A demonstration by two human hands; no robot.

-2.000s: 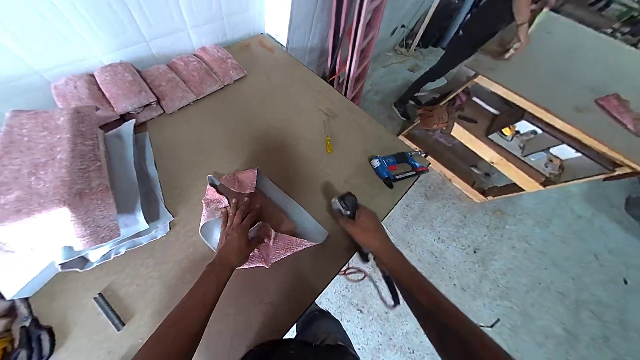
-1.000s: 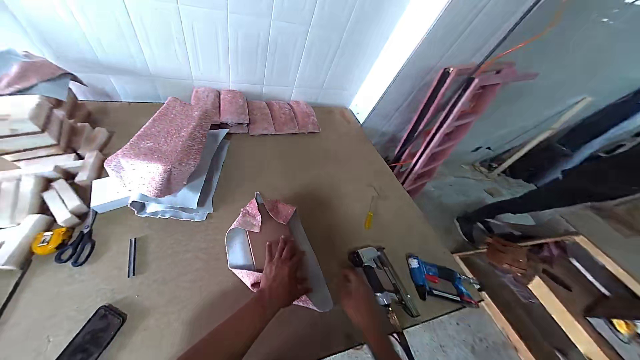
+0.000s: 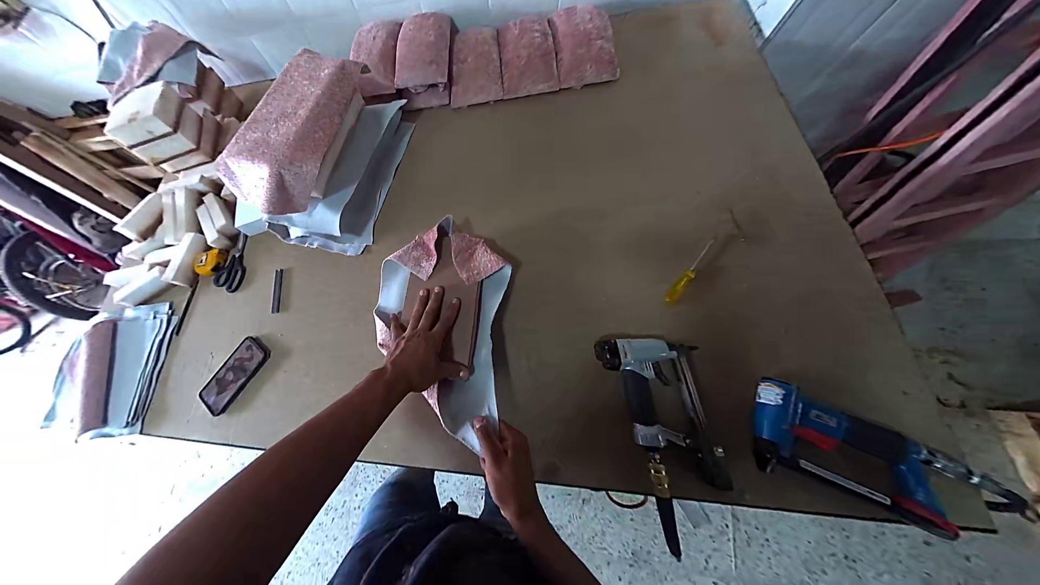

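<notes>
A flat brown board (image 3: 465, 321) lies on a piece of pink fabric with a pale backing (image 3: 487, 357), near the table's front edge. Two pink flaps (image 3: 478, 258) are folded over the board's far end. My left hand (image 3: 424, 349) presses flat on the board with its fingers spread. At the near corner of the fabric, my right hand (image 3: 508, 463) pinches the edge between thumb and fingers. A silver and black pneumatic stapler (image 3: 662, 406) rests to the right of my right hand, touched by neither hand.
A blue staple gun (image 3: 845, 447) lies at the right, with a yellow-handled screwdriver (image 3: 681, 286) farther back. Pink padded pieces (image 3: 504, 61) line the far edge. On the left are stacked fabric (image 3: 284, 138), foam blocks (image 3: 175, 231), scissors (image 3: 231, 268), a tape measure (image 3: 210, 262) and a phone (image 3: 234, 375).
My right hand has let go of the pneumatic stapler, which now lies on the table, and has moved left to grip the fabric's near corner. The view has swung left.
</notes>
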